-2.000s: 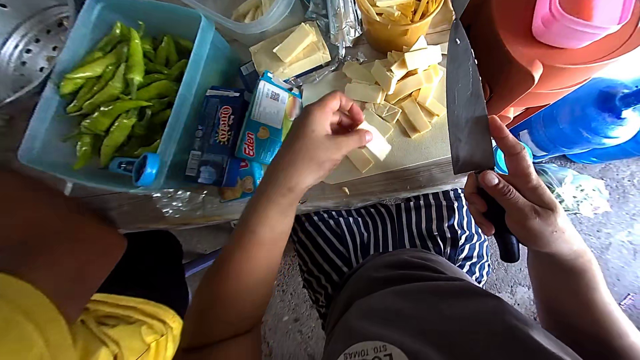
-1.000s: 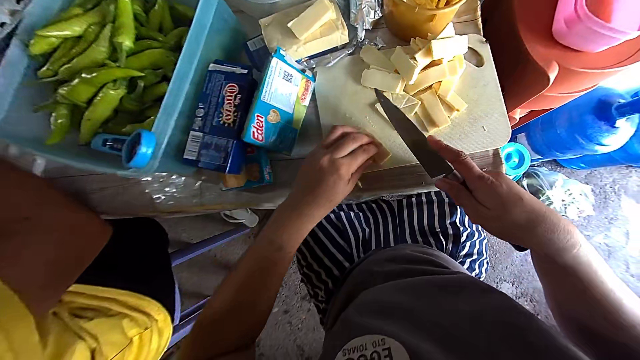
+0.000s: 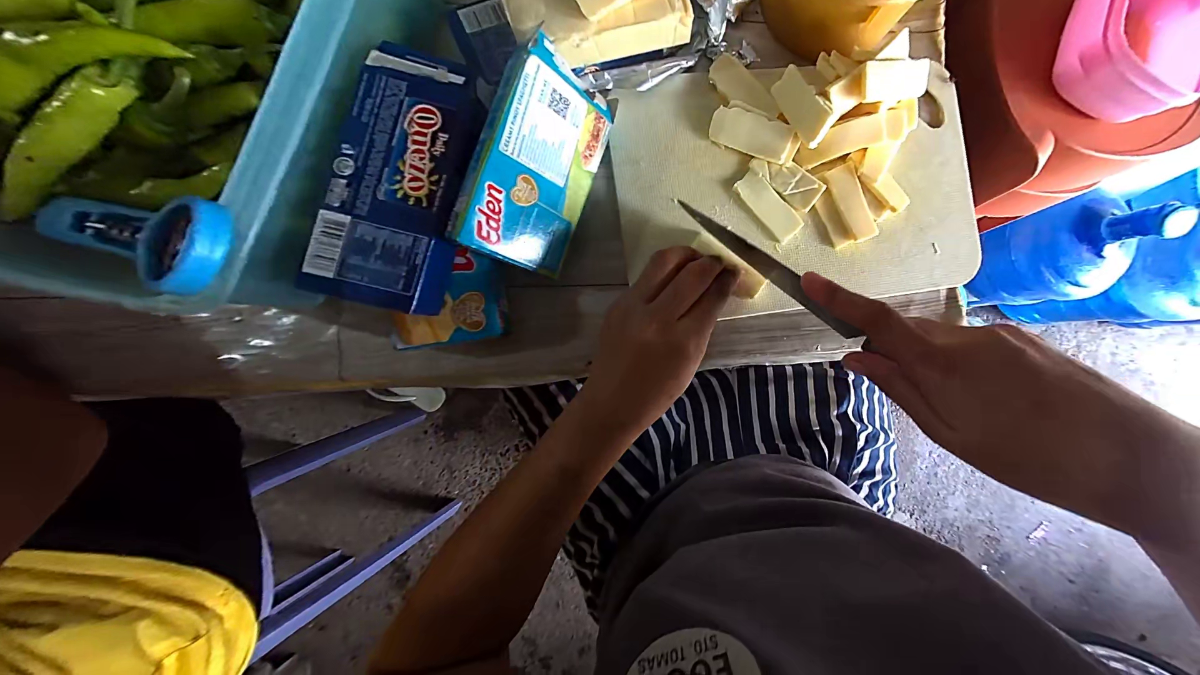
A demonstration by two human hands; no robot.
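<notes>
My left hand (image 3: 670, 319) holds a block of cheese (image 3: 747, 279) down near the front edge of a pale cutting board (image 3: 656, 141). In my right hand (image 3: 923, 366) is a kitchen knife (image 3: 764, 265), its handle hidden by the fingers and its blade slanting over the cheese, the tip past my left fingertips. Cut cheese pieces (image 3: 848, 202) lie in a loose heap on the board beyond the blade. More cheese (image 3: 637, 33) sits on an opened wrapper behind the board.
Cheese boxes (image 3: 530, 159) lie left of the board. A blue tub (image 3: 281, 187) of green chili peppers (image 3: 66, 141) holds a blue peeler (image 3: 183, 244). An orange container (image 3: 1022, 141) and blue water jugs (image 3: 1087, 253) stand right. Someone in yellow (image 3: 122, 609) is at the left.
The knife, held upright at the board's right side two seconds ago, has come down left over the cheese. My left hand has moved from the cut pieces to the board's front edge.
</notes>
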